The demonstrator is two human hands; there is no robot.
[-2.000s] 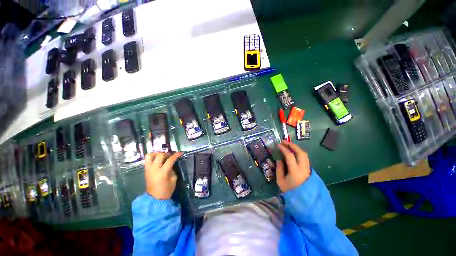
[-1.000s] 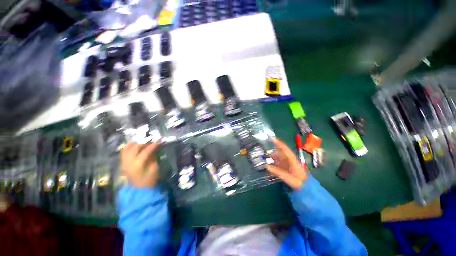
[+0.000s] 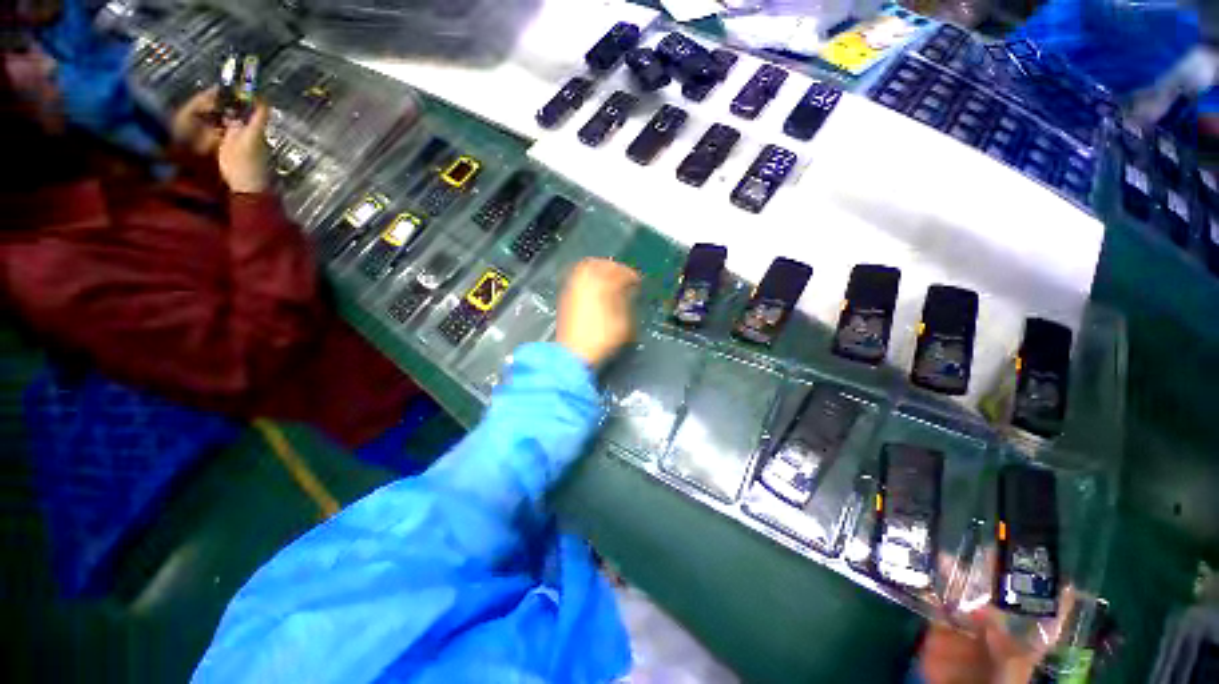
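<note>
A clear blister tray [image 3: 722,505] lies across the green bench, partly over the white board. Its far row holds several dark phones with back covers off, among them one [image 3: 945,339] with its label and battery bay showing. Its near row holds three more, such as the one at the right [image 3: 1027,537]; its two left pockets hold no phone. My left hand [image 3: 598,310] is at the tray's left end, fingers curled; whether it grips the tray's edge is hidden. My right hand [image 3: 983,651] is blurred and cut off by the bottom edge, at the tray's near right corner.
Another clear tray with yellow-framed keypad phones [image 3: 400,230] and black ones lies at the left. A person in dark red sleeves [image 3: 147,281] holds a phone there. Black phones [image 3: 709,154] lie on the white board [image 3: 922,201]. Dark multi-pocket trays [image 3: 996,120] and a blue sleeve are at the far side.
The view has swung left, bringing in the person in dark red. The loose batteries and right-hand tray have left view. My left hand has moved from the tray's near edge to its left end.
</note>
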